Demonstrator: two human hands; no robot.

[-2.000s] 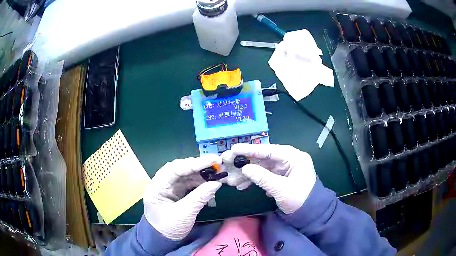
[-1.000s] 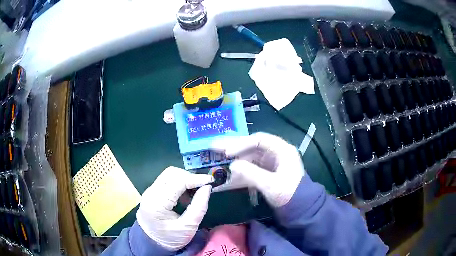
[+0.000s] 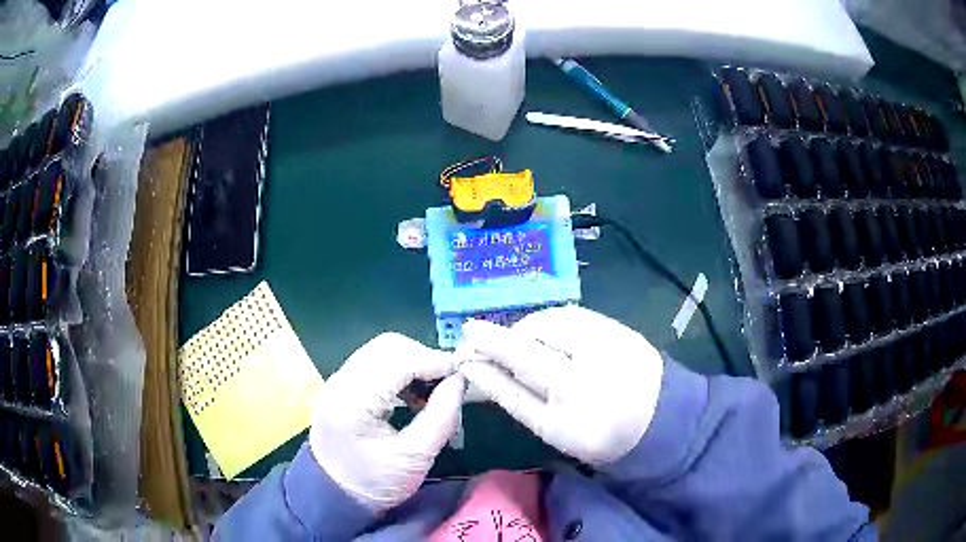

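My left hand (image 3: 383, 421), in a white glove, is in front of the tester with thumb and fingers pinched. A small dark thing (image 3: 419, 392), apparently an earbud, shows between them, mostly hidden. My right hand (image 3: 567, 383), also white-gloved, has its fingertips against my left fingertips; whether it grips anything cannot be told. The light blue tester (image 3: 504, 301) has a lit blue screen with white text; my right hand partly covers its front buttons. The orange and black cradle (image 3: 493, 195) is at its far edge. The crumpled cloth cannot be made out.
Clear trays of black cases stand at left (image 3: 45, 277) and right (image 3: 792, 235). A white bottle (image 3: 482, 90), blue pen (image 3: 602, 89) and thin pale tool (image 3: 589, 127) lie beyond the tester. A dark flat device (image 3: 229, 191), label sheet (image 3: 254, 381) and tape strip (image 3: 690, 305) are also around.
The cloth is gone from its place right of the bottle, and the pen and pale tool show fully. The hands have come together, and the earbud between them is now mostly hidden.
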